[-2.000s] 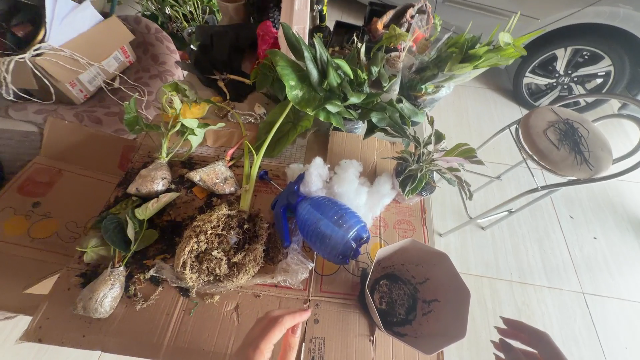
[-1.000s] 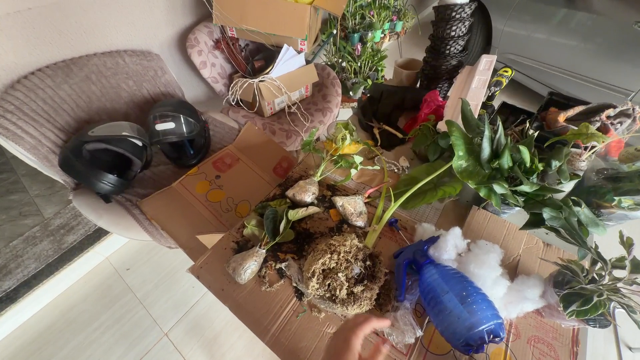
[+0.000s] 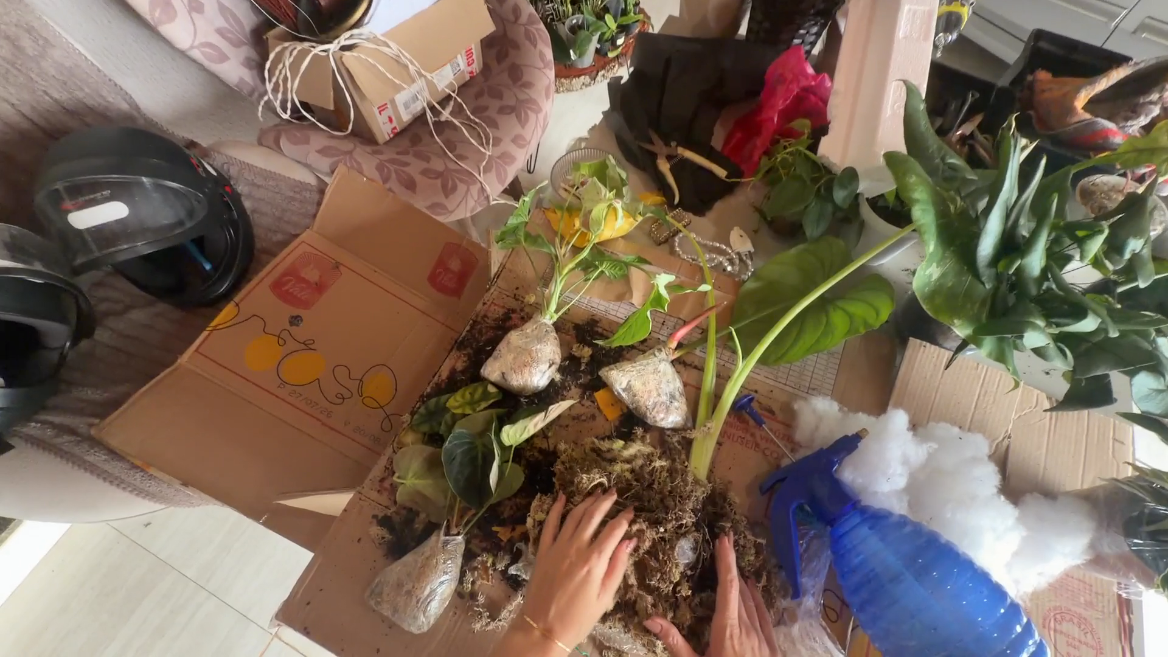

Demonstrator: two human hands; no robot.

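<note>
A clump of brown moss surrounds the base of a plant with long green stalks and a broad leaf. My left hand rests on the clump's left side, fingers slightly spread. Against its lower right side lies my right hand, thumb apart, partly cut off by the frame's edge. Neither hand is closed on anything. Small plants with wrapped root balls lie beside the clump: one at upper left, one above, one at lower left. Right of my hands is a blue spray bottle.
Cardboard with loose soil lies under the plants. White fibre stuffing sits behind the bottle, with leafy potted plants at upper right. Pruning shears lie on black plastic. At left are black helmets; a box stands on a chair.
Both hands have come onto the moss clump; one second ago a single hand showed below it, off the moss. The view has shifted and moved closer.
</note>
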